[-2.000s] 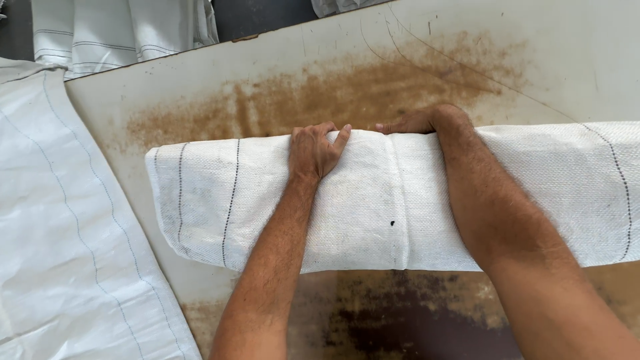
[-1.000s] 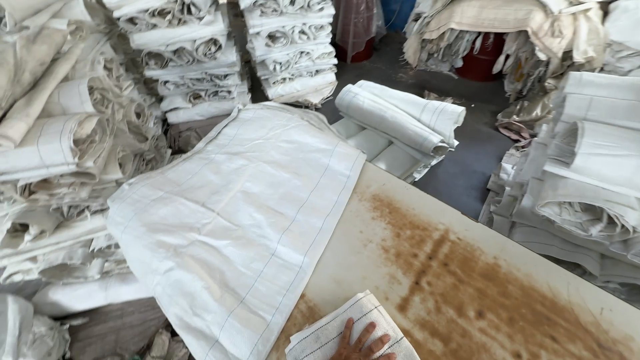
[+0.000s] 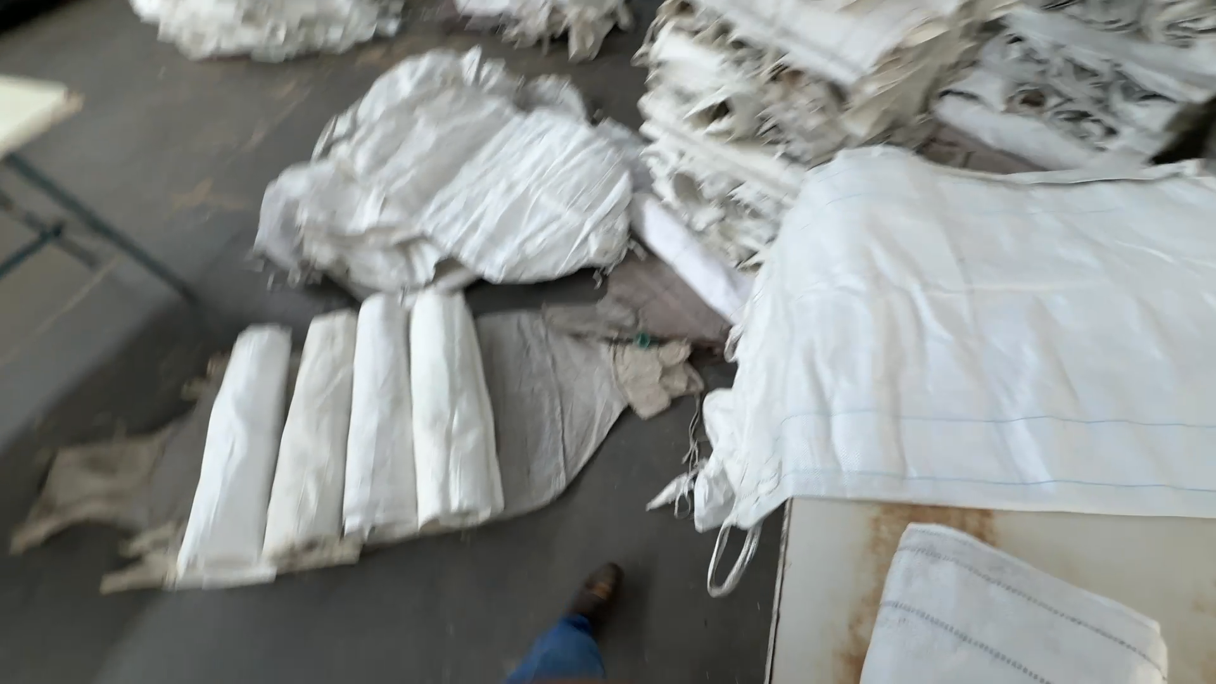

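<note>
Neither of my hands shows in the head view. The end of a folded white woven cloth [image 3: 1012,613], with dark stitched lines across it, lies on the rust-stained tabletop [image 3: 826,570] at the lower right. Behind it, a large white woven sheet [image 3: 988,332] with thin blue lines is spread over the table and hangs past its left edge. Several rolled white cloths [image 3: 456,408] lie side by side on a grey sack cloth [image 3: 546,399] on the floor at the left.
A crumpled heap of white sacks [image 3: 475,180] lies on the floor beyond the rolls. Stacks of folded white cloth [image 3: 722,123] stand behind the table. A shoe [image 3: 598,589] and blue trouser leg are at the bottom middle. A table corner [image 3: 33,109] with metal legs is at the far left.
The view has swung far to the left. Both hands were on the folded cloth two seconds ago and one hand a second ago; now neither is in view.
</note>
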